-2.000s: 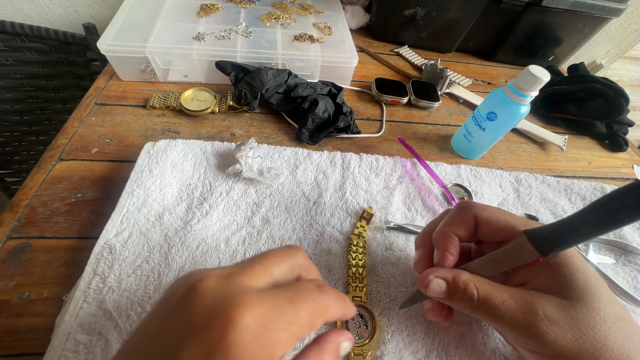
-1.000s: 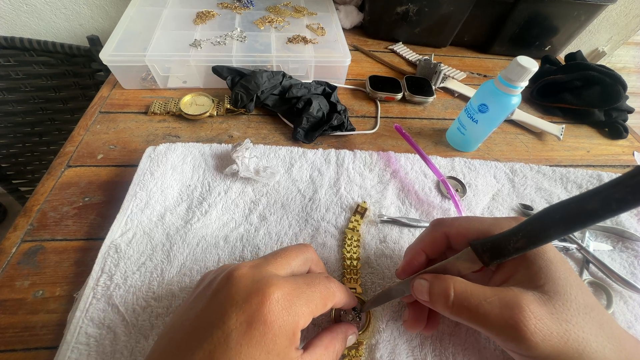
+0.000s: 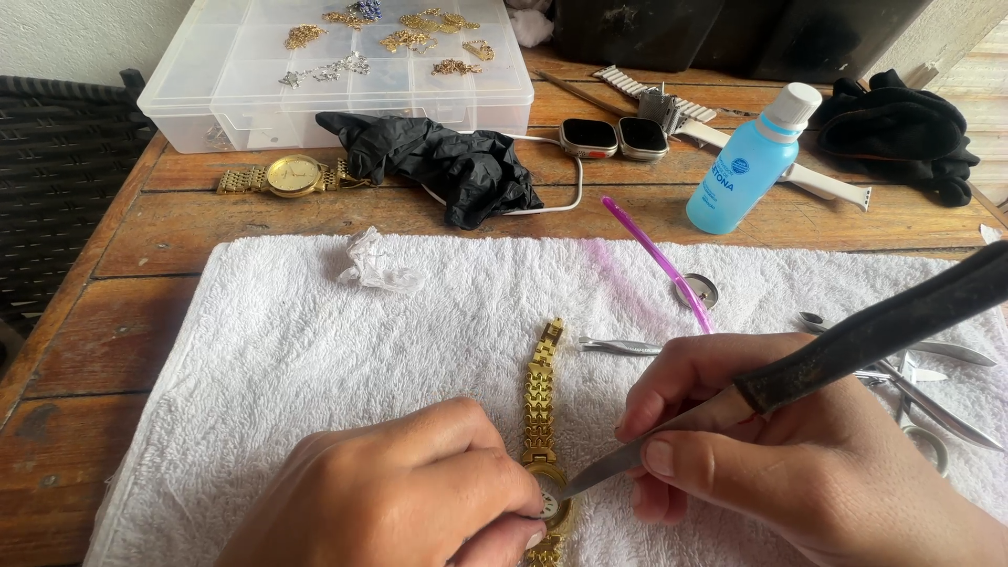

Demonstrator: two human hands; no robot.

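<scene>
A gold-coloured wristwatch lies on a white terry towel, its bracelet stretched out lengthwise. At its round case, the fingertips of my left hand cover the left side; a pale disc with dark marks shows inside the rim. My right hand grips a knife with a dark handle, and the tip of its blade is at the case's right edge. Metal tweezers lie partly under my right hand. Beyond them, a purple plastic tube crosses a small round metal part.
Crumpled tissue rests on the towel; pliers lie at right. Behind are a second gold watch, a black glove, two smartwatches, an acetone bottle, a clear compartment box with jewellery and black cloth.
Two seconds ago the knife tip was apart from the watch, to its right; now it is at the case. My left hand has moved closer around the case, whose inside looks paler than before.
</scene>
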